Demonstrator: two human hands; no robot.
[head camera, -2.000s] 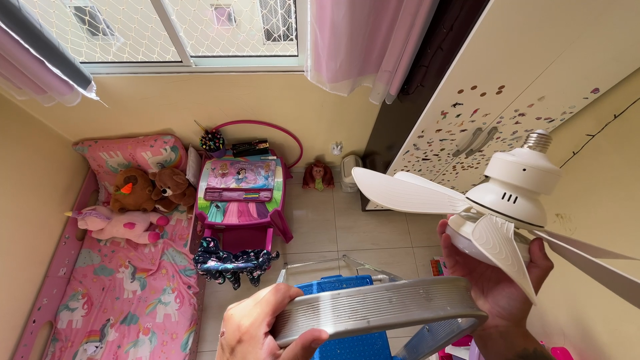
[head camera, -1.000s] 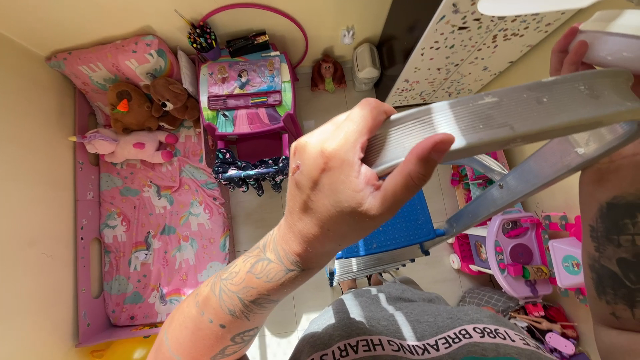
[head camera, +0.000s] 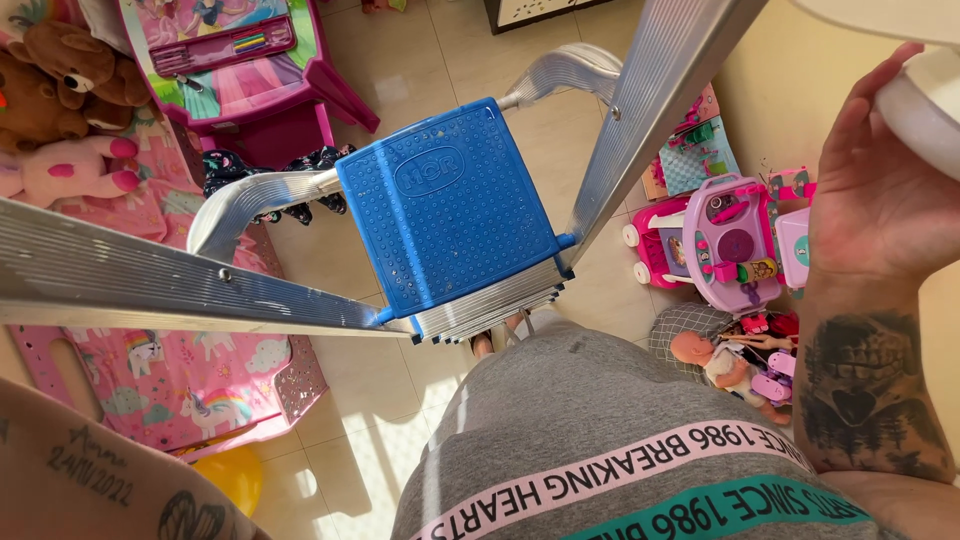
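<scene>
My right hand is at the right edge, fingers curled around the white round base of a ceiling fan light. Part of a pale fan blade shows above it; the rest is cut off. Of my left arm, only the tattooed forearm appears at the lower left, and the left hand is out of view. Between my arms stands an aluminium stepladder with a blue plastic top platform, seen from above. Its rails run out past both sides.
A child's bed with pink unicorn bedding and plush bears lies left. A pink play desk stands at upper left. Right of the ladder are a toy trolley and dolls on the tiled floor.
My left hand, earlier on the ladder's top rail, has left the view. The fan, seen nearly whole at first, is now mostly cut off at the right. The view has tilted down.
</scene>
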